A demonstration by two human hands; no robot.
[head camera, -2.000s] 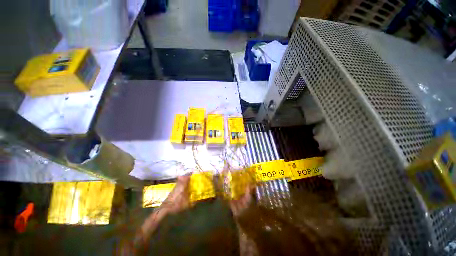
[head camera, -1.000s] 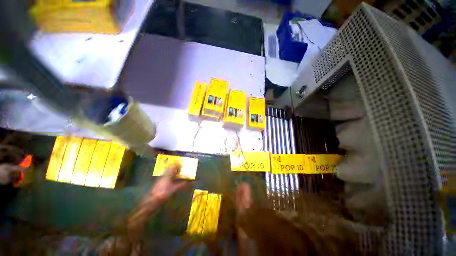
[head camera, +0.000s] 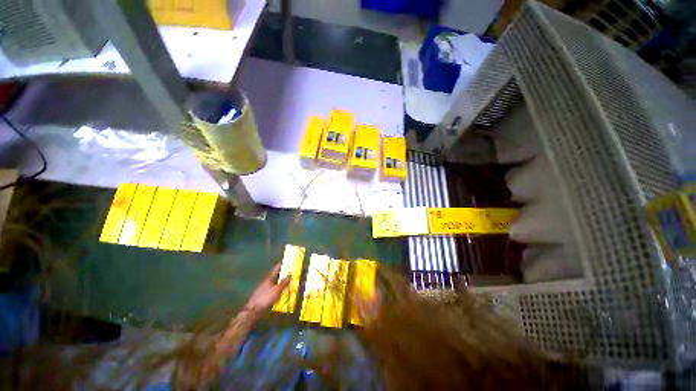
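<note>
Several yellow product boxes stand on the green mat in front of me: one at left (head camera: 291, 279), a touching pair in the middle (head camera: 325, 292) and one at right (head camera: 362, 293), with small gaps between. My left hand (head camera: 267, 292) holds the left box at its left side. My right hand (head camera: 379, 296) is blurred at the right box's right side, mostly hidden behind brown strands; its grip is unclear. A row of yellow boxes (head camera: 400, 222) lies across the roller conveyor (head camera: 430, 191) into the shrink tunnel's grey curtain flaps (head camera: 526, 206).
A block of several yellow boxes (head camera: 162, 218) sits on the green mat (head camera: 175, 275) at left. Several boxes stand on the white shelf (head camera: 275, 92) behind. A post with a beige cylinder (head camera: 233, 137) rises between. The perforated tunnel guard (head camera: 610, 160) is at right, and crumpled film (head camera: 126, 143) at left.
My left hand has left the box near the shelf edge and is at the box group nearer me, which now has boxes on both sides of the pair. The orange-red object is out of view.
</note>
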